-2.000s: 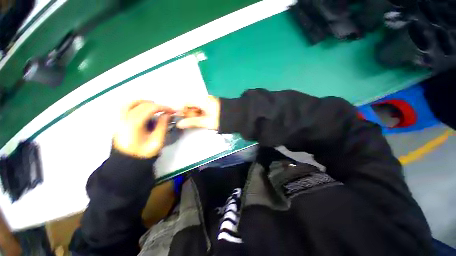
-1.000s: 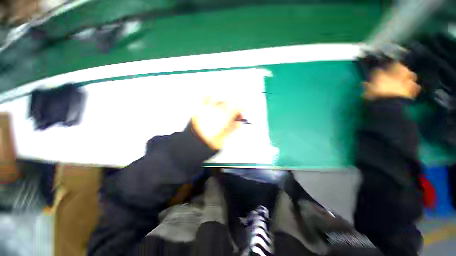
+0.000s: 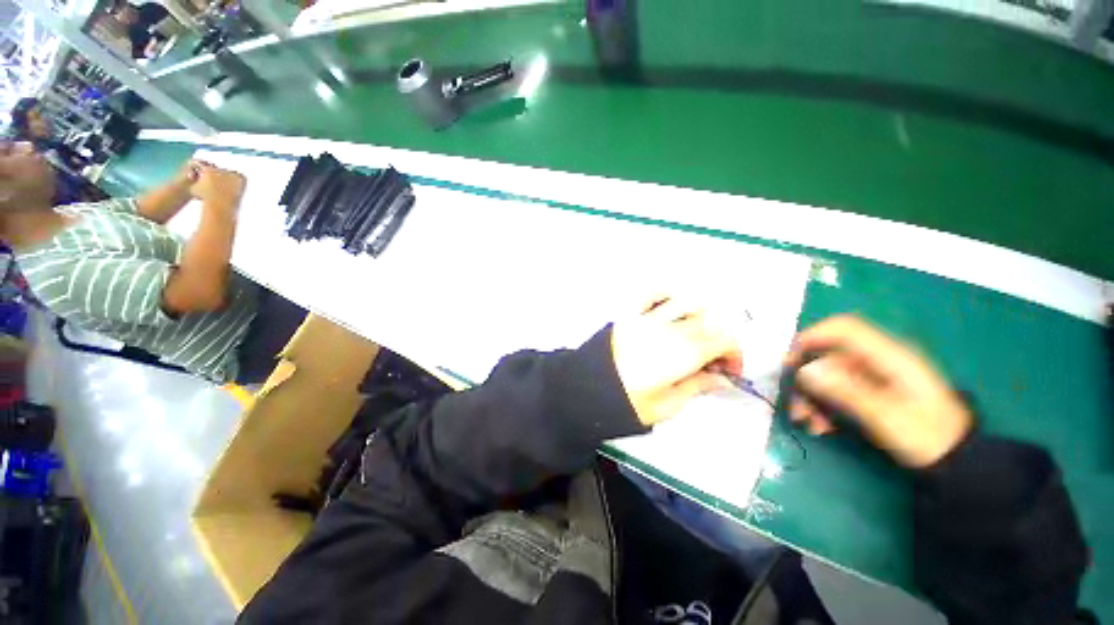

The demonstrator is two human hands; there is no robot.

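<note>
My left hand (image 3: 672,363) is over the white work sheet (image 3: 525,275) and pinches a small part with a thin dark wire (image 3: 750,387) at its fingertips. My right hand (image 3: 877,391) is blurred, just right of it over the green bench top, fingers curled with something dark between them; whether it grips this is unclear. A thin wire loop (image 3: 794,449) hangs below its fingertips. The two hands are close but apart.
A pile of black handle shells (image 3: 347,204) lies on the sheet's far left. An open cardboard box (image 3: 287,446) with dark parts is below the bench. A person (image 3: 128,275) sits at left. The green conveyor (image 3: 782,134) carries spaced units, one grey barrel (image 3: 413,76).
The view has swung left, bringing the seated person into view. My right hand has come back from the dark units at the right to beside my left hand, which still holds the small part.
</note>
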